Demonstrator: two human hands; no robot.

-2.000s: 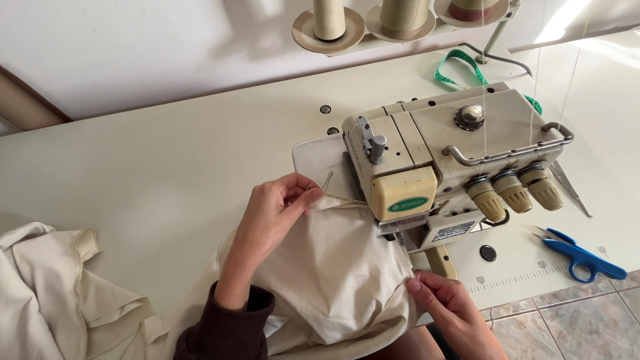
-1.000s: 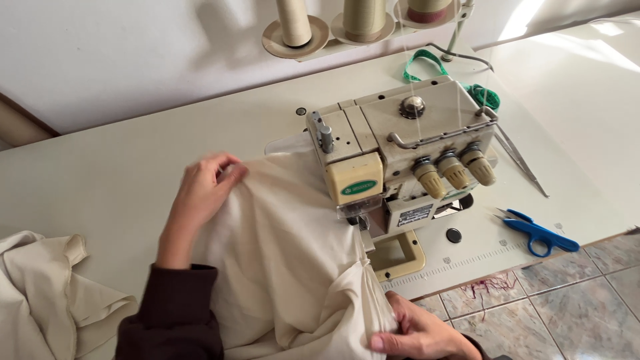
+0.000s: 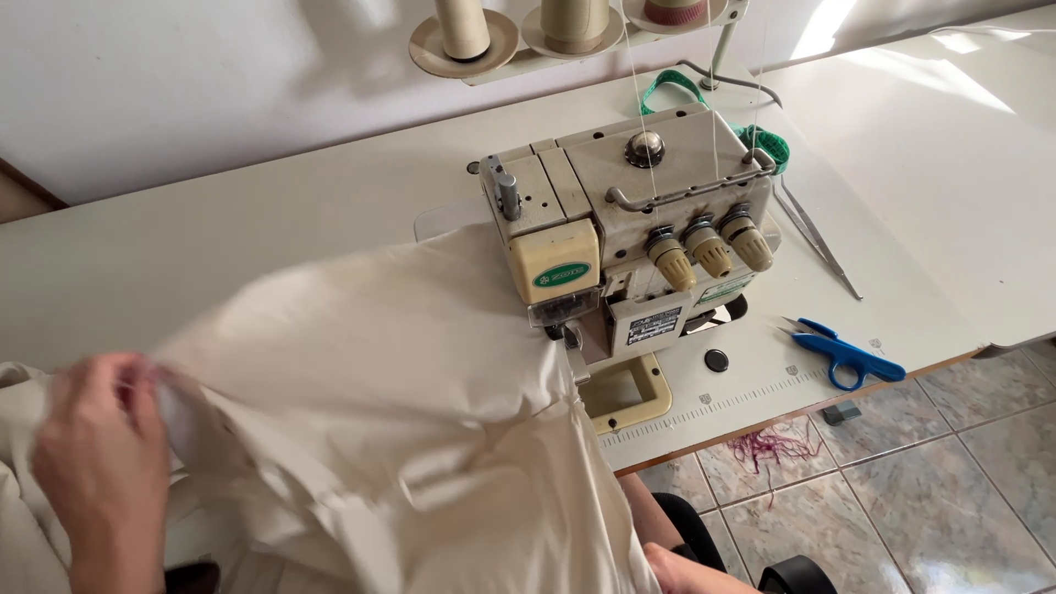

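Observation:
A cream fabric piece [image 3: 396, 330] spreads across the front of the table, its right edge by the presser foot of an overlock sewing machine [image 3: 643, 190]. My left hand [image 3: 103, 454], blurred, pinches the fabric's left edge and holds it out to the left. At the bottom edge my right hand [image 3: 693, 573] is partly cut off by the frame; it lies against the fabric's lower right edge, its fingertips hidden. More cream fabric [image 3: 25, 495] lies at the far left, behind my left hand.
Blue thread snips [image 3: 850, 355] lie right of the machine, with metal tweezers [image 3: 817, 235] and a green measuring tape [image 3: 767, 148] behind. Thread cones [image 3: 462, 29] stand on a rack above. Purple thread scraps [image 3: 771, 445] lie on the tiled floor beyond the table's front edge.
My left hand has moved left from beside the machine, drawing the fabric's edge out with it. My right hand has moved down, away from the presser foot.

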